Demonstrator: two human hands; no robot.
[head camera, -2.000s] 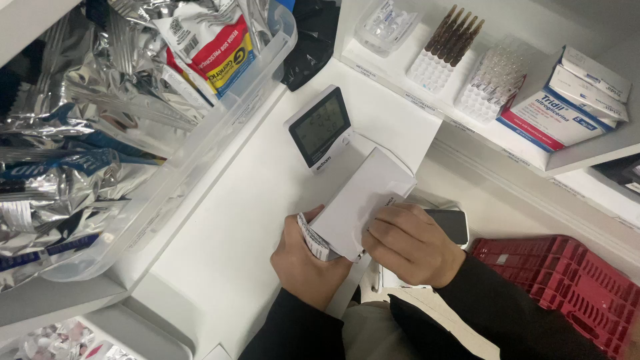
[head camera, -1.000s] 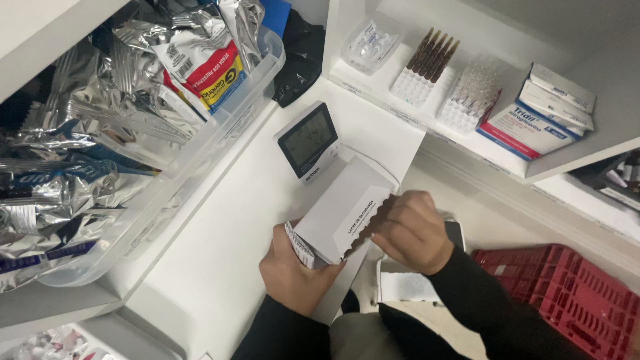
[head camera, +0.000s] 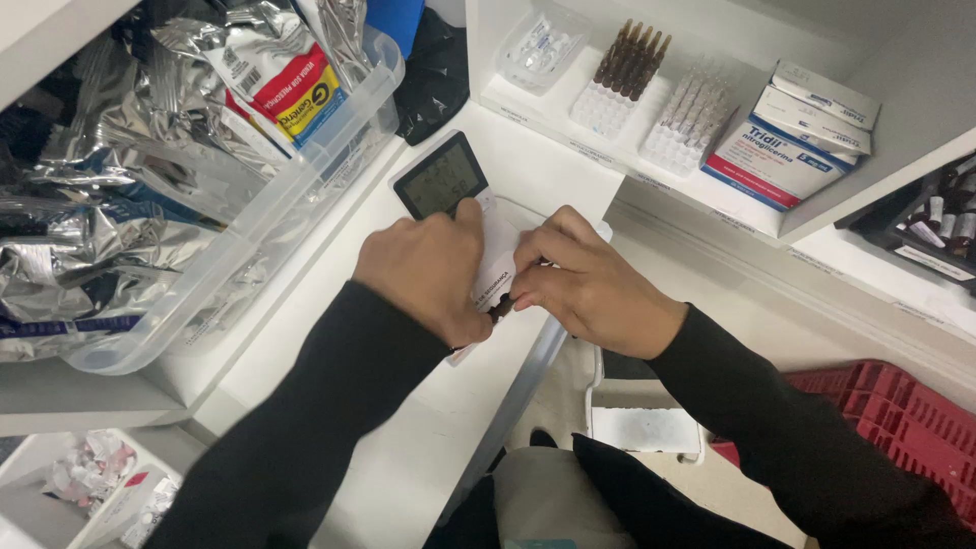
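A white cardboard box (head camera: 499, 248) with printing lies on the white counter, just in front of a digital display device (head camera: 442, 179). My left hand (head camera: 428, 267) reaches over the box's left side and grips it, thumb low near its open edge. Dark brown glass ampoules (head camera: 501, 308) show at that edge, between my two hands. The fingertips of my right hand (head camera: 583, 286) pinch at the box's right edge beside the ampoules; what exactly they hold is hidden. Much of the box is covered by my hands.
At left stands a clear plastic bin (head camera: 305, 179) of foil pouches. The shelf above holds a small clear tub (head camera: 541, 49), brown ampoules (head camera: 629, 61), clear ampoules (head camera: 694, 110) in white trays and nitroglycerin boxes (head camera: 789, 145). A red crate (head camera: 892, 427) and a white step stool (head camera: 648, 428) are below right.
My left hand has moved from the box's near end up over its left side. The box now lies lower against the counter. My right hand stays at its right edge.
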